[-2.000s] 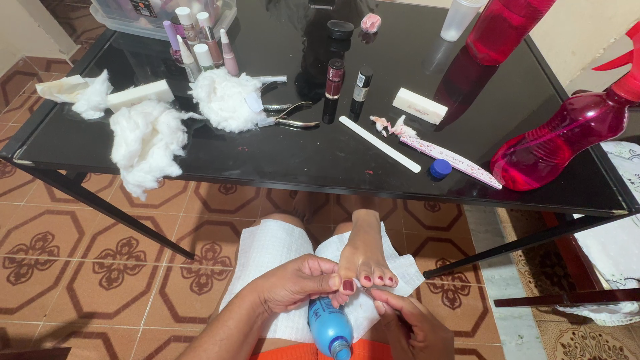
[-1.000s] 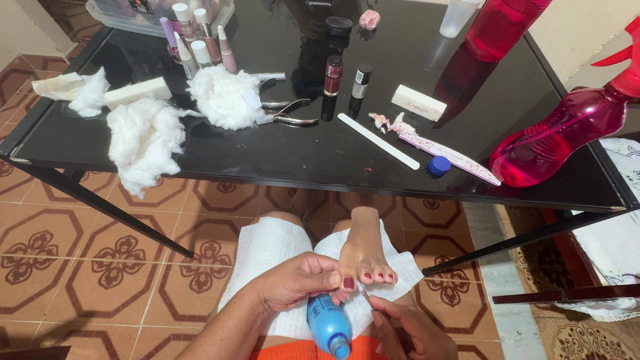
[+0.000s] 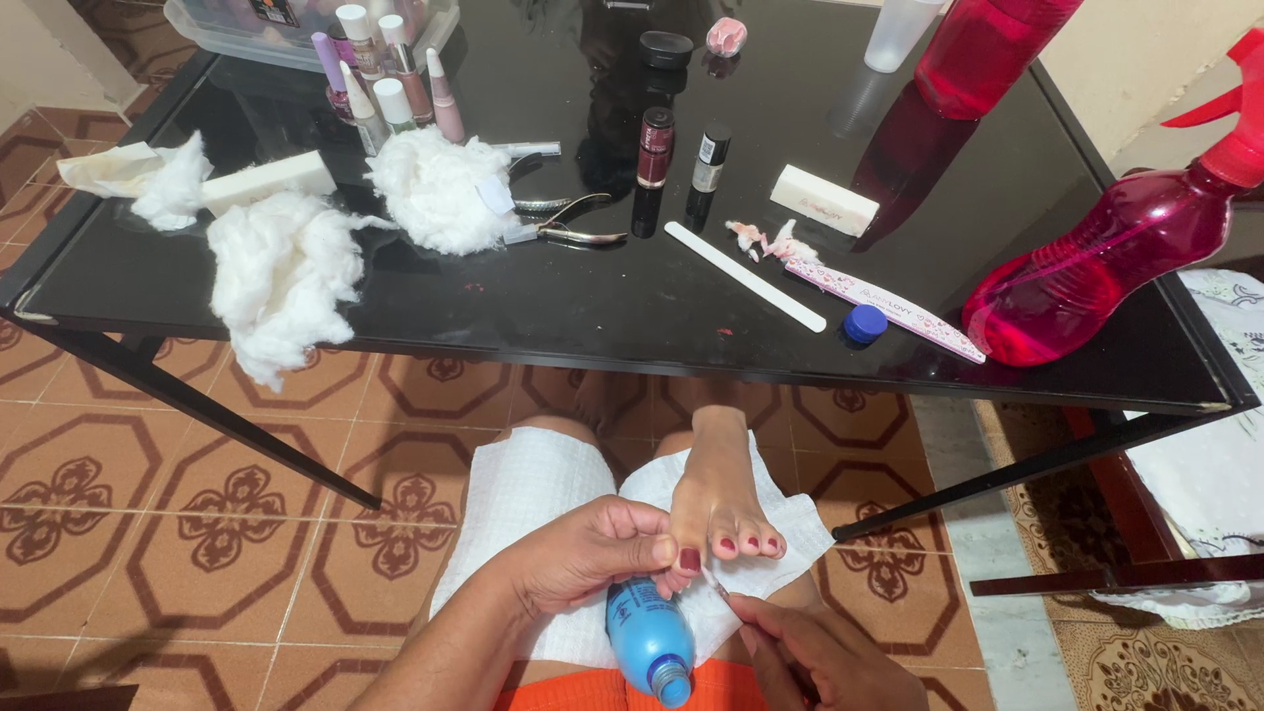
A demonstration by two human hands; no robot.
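Observation:
Dark red polish covers the toenails of a person's foot [image 3: 726, 484], which rests on a white cloth [image 3: 523, 494] over my lap. My left hand [image 3: 602, 553] holds the foot by its big toe, thumb beside the nail. In my right hand [image 3: 810, 652] is a thin stick [image 3: 713, 581], its pale tip close to the big toe; whether it touches cannot be told. An uncapped blue plastic bottle [image 3: 647, 632] lies between my thighs, below my left fingers, its mouth toward me.
The black table [image 3: 513, 306] bears cotton wool [image 3: 286, 276], cuticle nippers [image 3: 573, 227], a dark red nail polish bottle [image 3: 656, 148], a white nail file [image 3: 746, 276], a blue cap [image 3: 865, 323], a white block [image 3: 825, 199] and a pink spray bottle [image 3: 1106, 267]. Several polish bottles stand by a plastic box [image 3: 316, 39].
My right hand and the stick have shifted slightly near the big toe. My left hand keeps its hold on the foot, and the blue bottle lies where it was.

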